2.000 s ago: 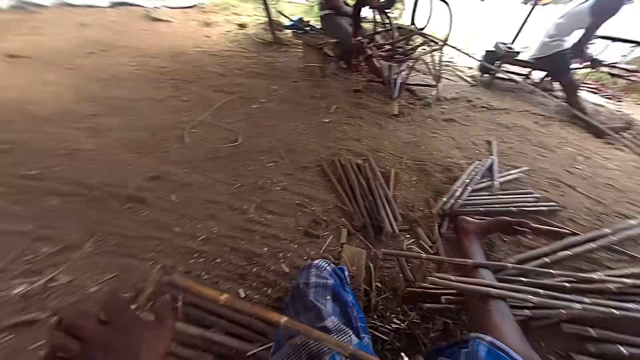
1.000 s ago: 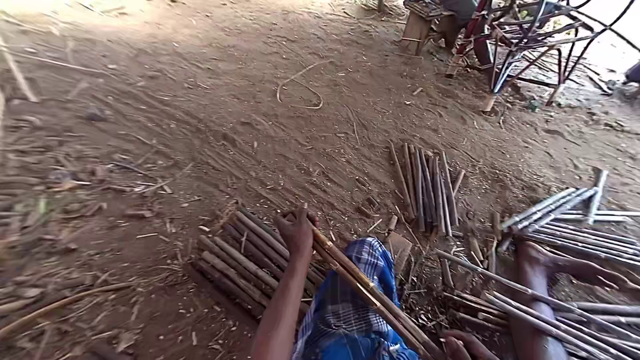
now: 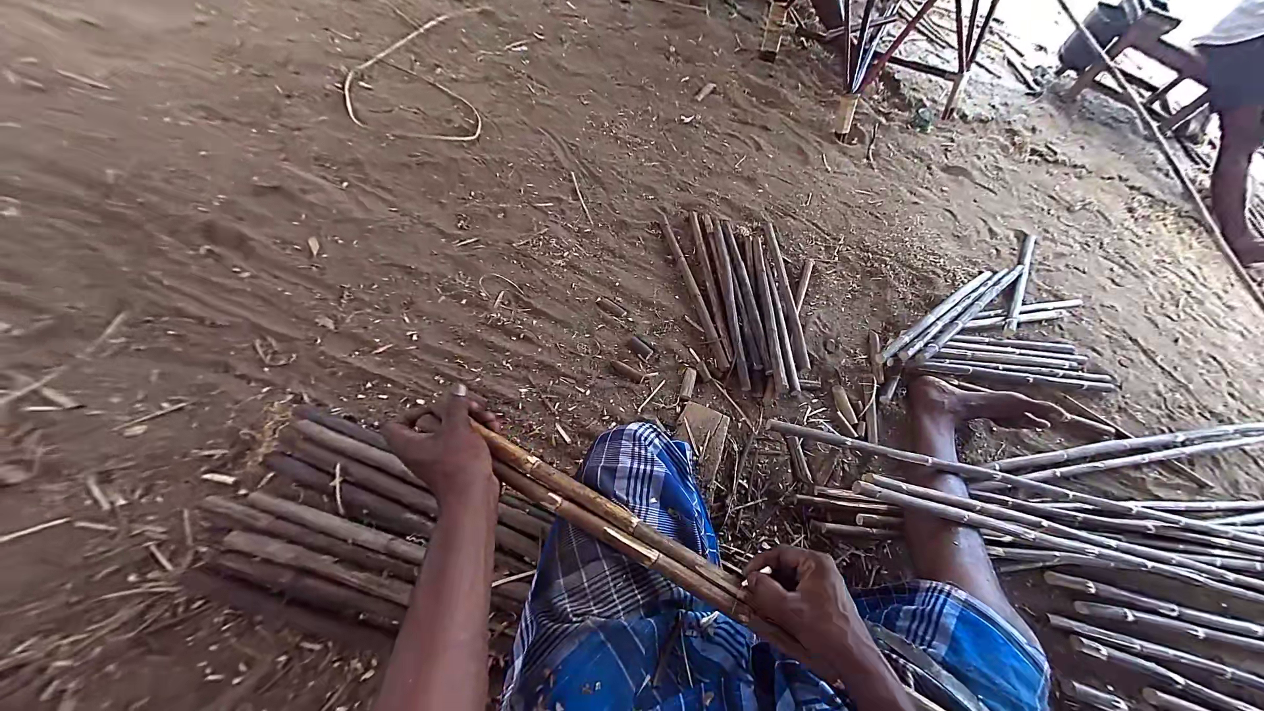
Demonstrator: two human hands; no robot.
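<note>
Two peeled cane poles (image 3: 602, 509) lie side by side across my lap, over a blue checked cloth (image 3: 632, 602). My left hand (image 3: 449, 439) holds their upper left end, above a pile of thick dark canes (image 3: 326, 533) on the ground. My right hand (image 3: 800, 597) is closed around their lower right part, with a small pale bit by the thumb. Beneath the right forearm a curved metal blade (image 3: 928, 671) shows in part. A small wooden block (image 3: 703, 434) lies beyond my knee.
Short dark canes (image 3: 746, 306) lie ahead. Pale cut canes (image 3: 997, 346) lie near my bare foot (image 3: 997, 407), and long canes (image 3: 1086, 513) cross my shin. A looped strip (image 3: 355, 94) rests on the soil. A cane frame (image 3: 869, 59) and another person's leg (image 3: 1234, 178) are at the upper right.
Two seconds ago my left hand was low at the left by a single visible pole. It now holds the end of two poles over my lap. My right hand has come into fuller view.
</note>
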